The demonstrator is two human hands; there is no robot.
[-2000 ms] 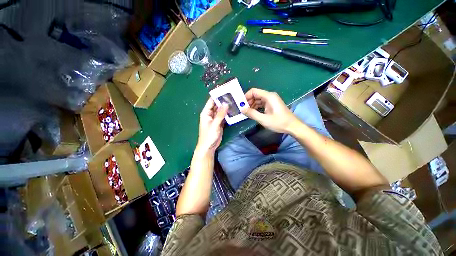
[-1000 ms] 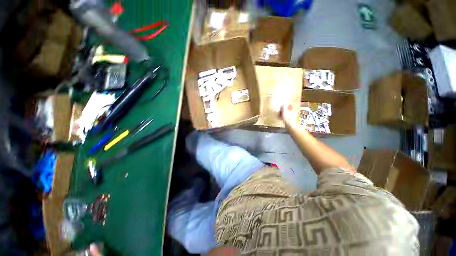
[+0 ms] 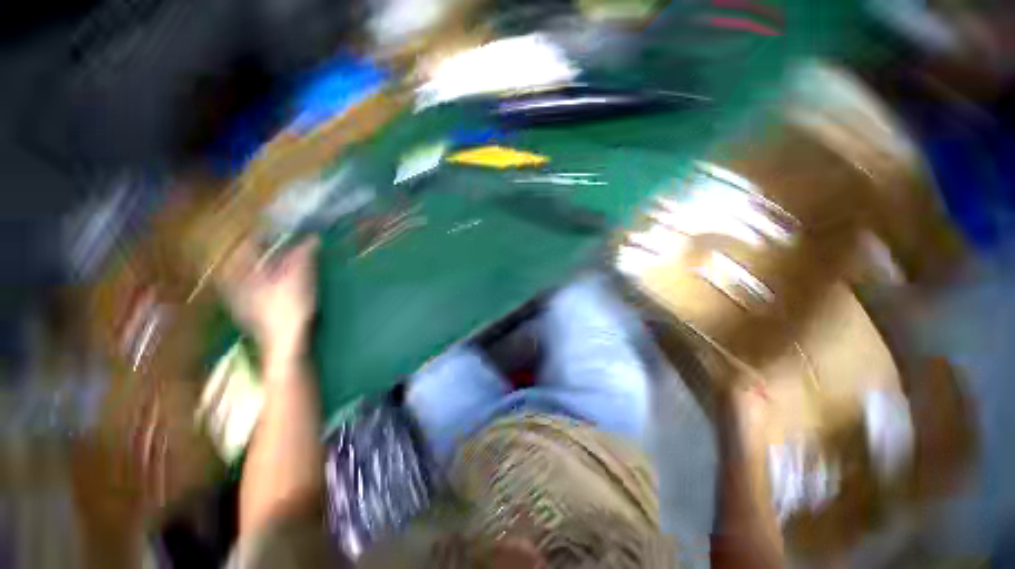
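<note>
The whole view is strongly blurred. My left hand [image 3: 276, 291] is over the left part of the green bench [image 3: 445, 278], beside the blurred cardboard boxes; whether it holds anything cannot be told. My right hand [image 3: 748, 402] is low on the right, beside a cardboard box [image 3: 679, 291] with blurred white frames [image 3: 723, 222] in it; its fingers and any held part cannot be made out. The white housing seen earlier in my hands cannot be made out.
A yellow tool [image 3: 498, 157], a dark corded tool [image 3: 590, 103] and a hammer handle [image 3: 551, 211] lie on the bench. Blue parts [image 3: 337, 91] are at the back left. A white card [image 3: 232, 402] is at the left edge. Dark parts [image 3: 373, 472] lie below the bench.
The view swung to the right-hand boxes and has turned back to the bench. My hands, together on the white housing two seconds ago, are now far apart; my left hand has moved left.
</note>
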